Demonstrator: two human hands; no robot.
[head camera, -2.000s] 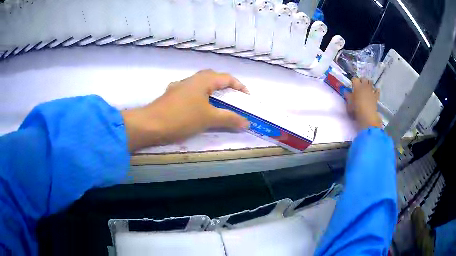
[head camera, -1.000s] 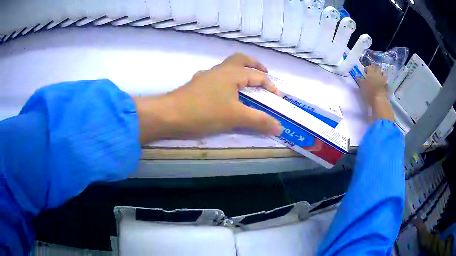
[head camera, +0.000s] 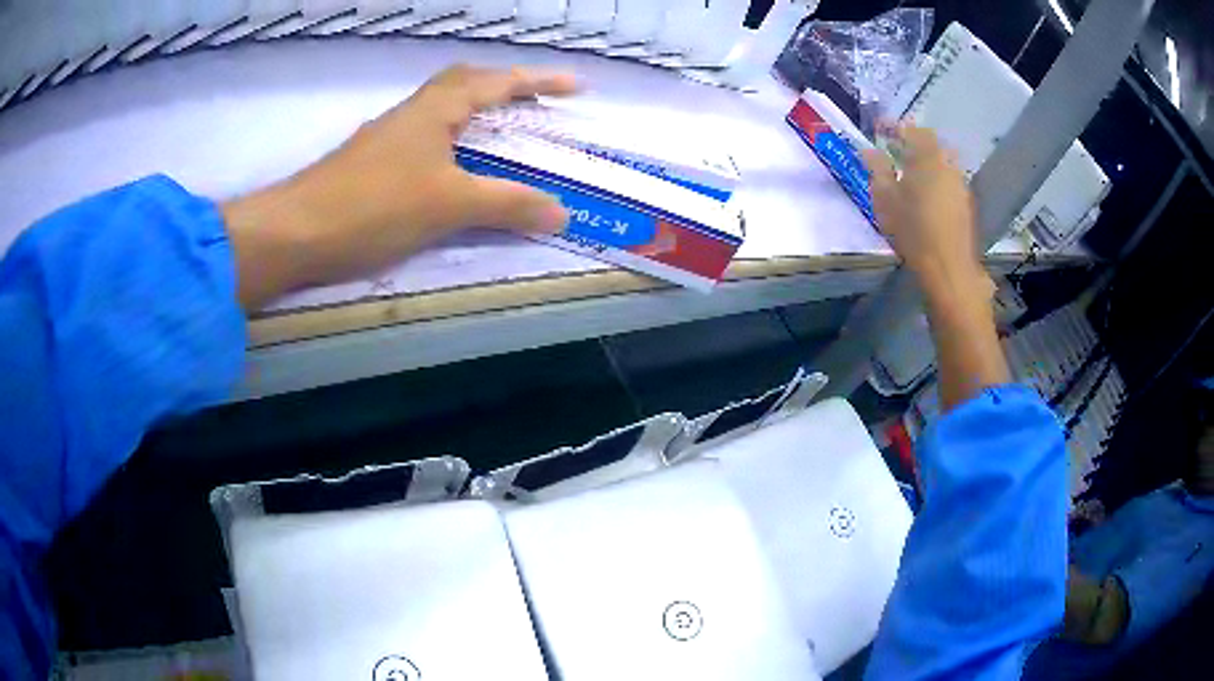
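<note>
My left hand (head camera: 400, 180) is bare below a blue sleeve and grips the rear end of blue, white and red adhesive boxes on the white-covered bench. The front box (head camera: 626, 229) reads "K-70…"; a second white and blue box (head camera: 686, 170) lies beside it, its far end partly behind my fingers. My right hand (head camera: 919, 186) is at another adhesive box (head camera: 828, 149) at the right, with fingers on its near end. It appears to hold that box, whose red end points away.
A row of white curved parts (head camera: 533, 29) lines the back of the bench. A clear plastic bag (head camera: 859, 60) and white housings (head camera: 972, 107) are at the right. White covers (head camera: 639, 559) stand below the bench edge (head camera: 439, 309). Another person's blue sleeve (head camera: 1158, 559) shows lower right.
The view has shifted, showing more of the white covers below. The right-hand box now shows more fully beside my right hand. My left hand keeps its hold on the boxes.
</note>
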